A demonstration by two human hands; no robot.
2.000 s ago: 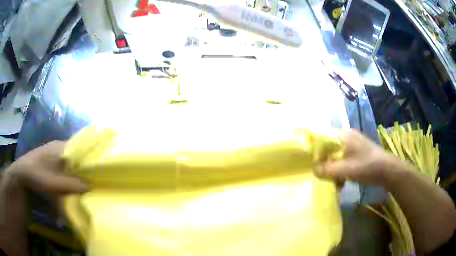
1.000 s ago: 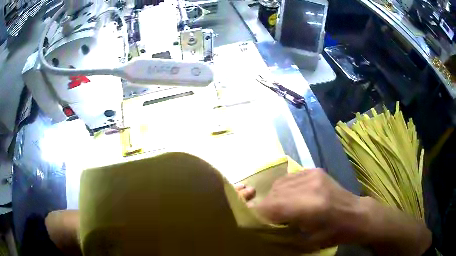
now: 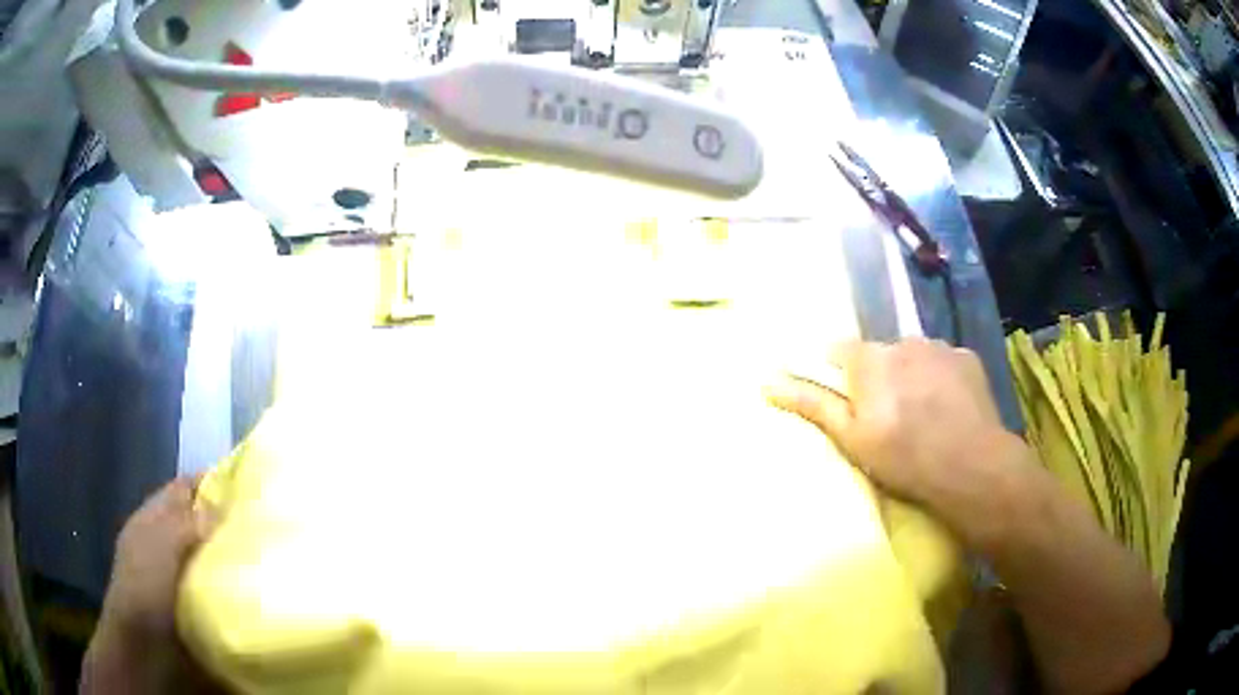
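The yellow bag body (image 3: 571,543) lies spread over the front of the machine table, its upper part washed out by glare. My left hand (image 3: 156,557) is at its left edge, with the fingers partly hidden by the piece. My right hand (image 3: 904,407) is on its upper right side, thumb and fingers at the material. Behind the bag body, the yellow jig (image 3: 401,278) shows in part, with a small window at its left and another near the middle. Glare hides where the bag body's back edge meets the jig.
The lamp head (image 3: 612,129) hangs over the jig, on an arm from the left. The white machine head (image 3: 299,149) stands at back left. Thread snips (image 3: 897,211) lie right of the plate. A yellow strip bundle (image 3: 1114,435) hangs at right. A grey-framed screen (image 3: 958,54) stands upper right.
The bag body, lifted and folded with its tan inside showing a second ago, now lies spread with its yellow side up. My right hand has moved to its upper right; my left shows at the left edge.
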